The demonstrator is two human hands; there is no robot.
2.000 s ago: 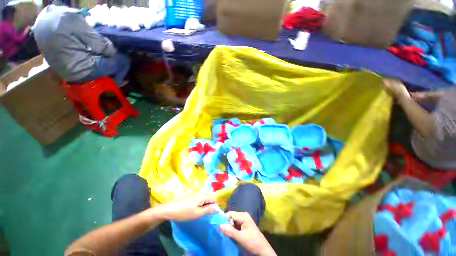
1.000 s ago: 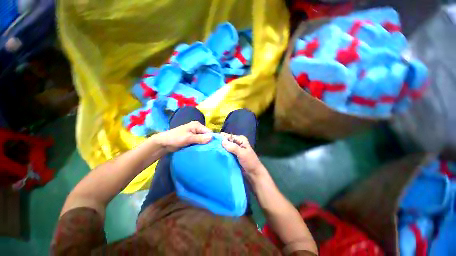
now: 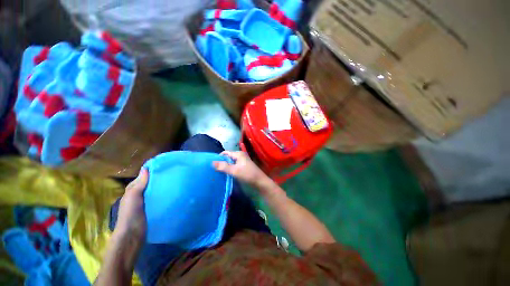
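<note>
A light-blue plush piece (image 3: 187, 198) lies over my lap, its plain blue face up, with a trace of red at its right edge. My left hand (image 3: 133, 206) holds its left edge, the thumb at the upper left corner. My right hand (image 3: 240, 167) pinches its upper right corner. No needle or thread can be made out. On the red plastic stool (image 3: 254, 120) lie a white paper sheet (image 3: 278, 114), a narrow colourful case (image 3: 308, 106) and slim dark snips (image 3: 275, 139).
Cardboard cartons heaped with blue and red pieces stand at the left (image 3: 151, 120) and top centre (image 3: 229, 92). A closed carton (image 3: 391, 50) is at the upper right. The yellow sack (image 3: 92, 206) lies at the lower left. Pale sacks (image 3: 134, 28) stand behind.
The view has swung right, bringing the stool into view. My hands have moved apart, from together at the piece's top edge to its left edge and upper right corner. The piece is spread flatter.
</note>
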